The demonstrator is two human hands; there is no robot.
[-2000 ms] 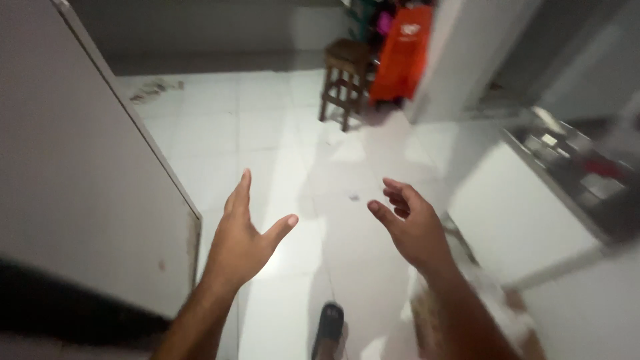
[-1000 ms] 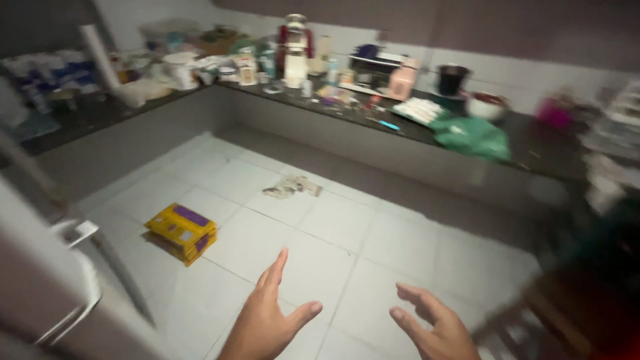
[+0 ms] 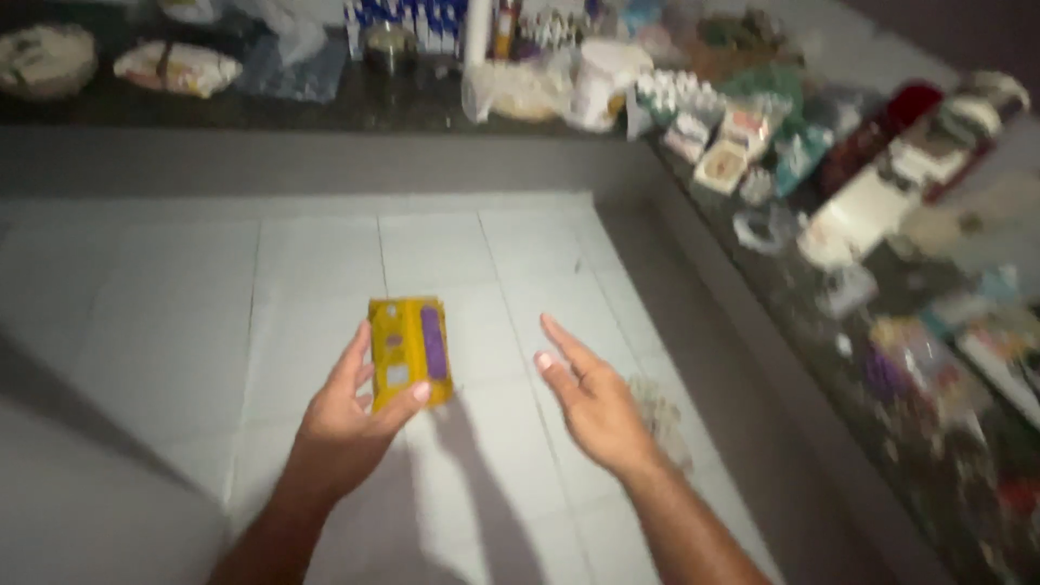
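My left hand (image 3: 349, 414) is open, thumb and fingers spread. A yellow package with a purple panel (image 3: 412, 349) shows between its thumb and fingers. It appears to lie on the white tiled floor beyond the hand; the thumb tip covers its lower edge, and no grip on it is visible. To the right, my right hand (image 3: 597, 406) hangs over the floor with its fingers apart, holding nothing. The two hands do not touch.
A dark stone counter (image 3: 406, 110) runs along the back and turns down the right side, crowded with bags and packets. A white tub (image 3: 605, 81) stands near its corner. A pale crumpled heap (image 3: 662, 418) lies on the floor, partly behind my right forearm.
The view has swung from the stool and doorway to the counter corner. The yellow package, at the left of the view a second ago, now shows nearer the middle, overlapped by my left hand.
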